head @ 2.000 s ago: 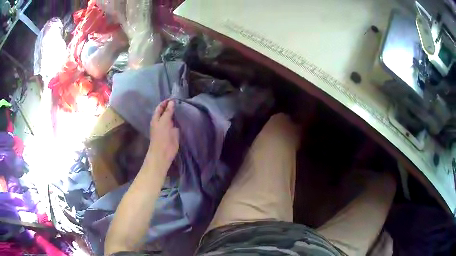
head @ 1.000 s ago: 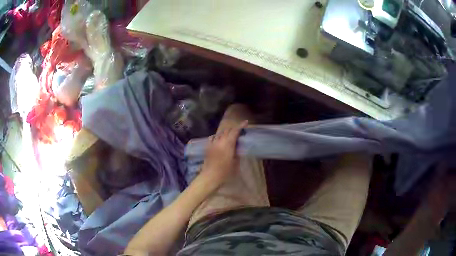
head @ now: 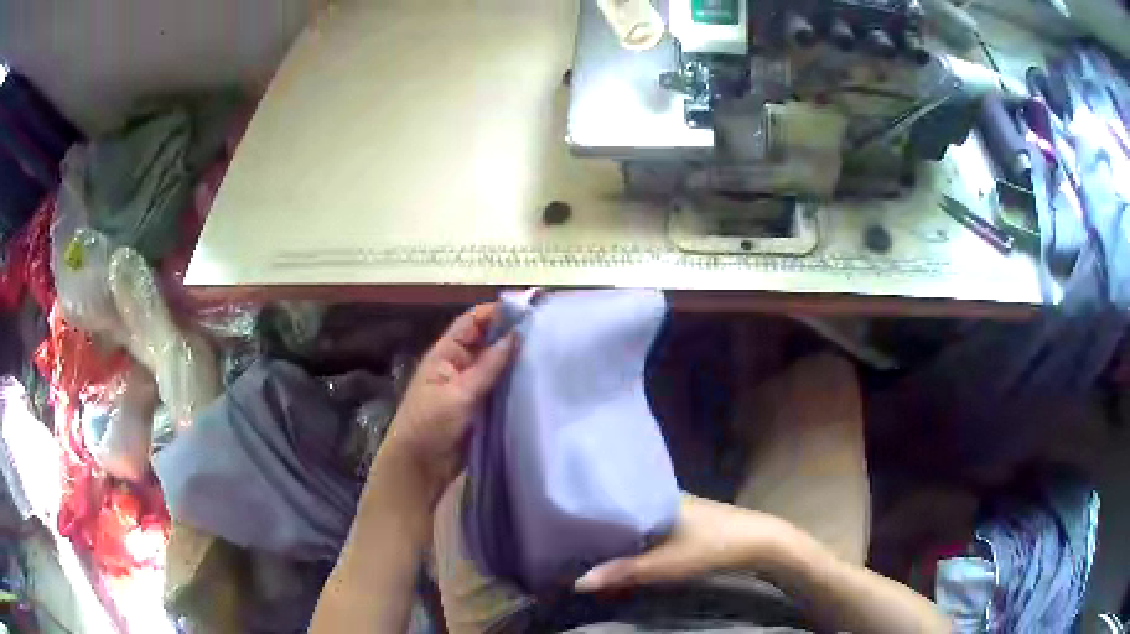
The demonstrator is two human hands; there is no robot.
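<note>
A grey-purple garment panel (head: 589,434) is folded over my lap, below the table's front edge. My left hand (head: 465,372) pinches its upper left corner near the table edge. My right hand (head: 675,545) holds its lower right part, with the thumb on top and the other fingers hidden under the cloth. The overlock machine (head: 744,124) stands on the cream table (head: 409,161), beyond the cloth and to the right. No cloth shows at its needle area.
More grey-purple cloth (head: 254,458) lies at the left, beside red bagged material (head: 112,520). Small snips (head: 976,223) lie right of the machine. Blue-purple cloth (head: 1090,186) hangs over the table's right end. A blue-grey bundle (head: 1041,557) is at lower right.
The view has swung right to face the machine. My left hand has moved from the cloth at the left to the panel's corner. My right hand now shows on the panel, which is gathered on my lap.
</note>
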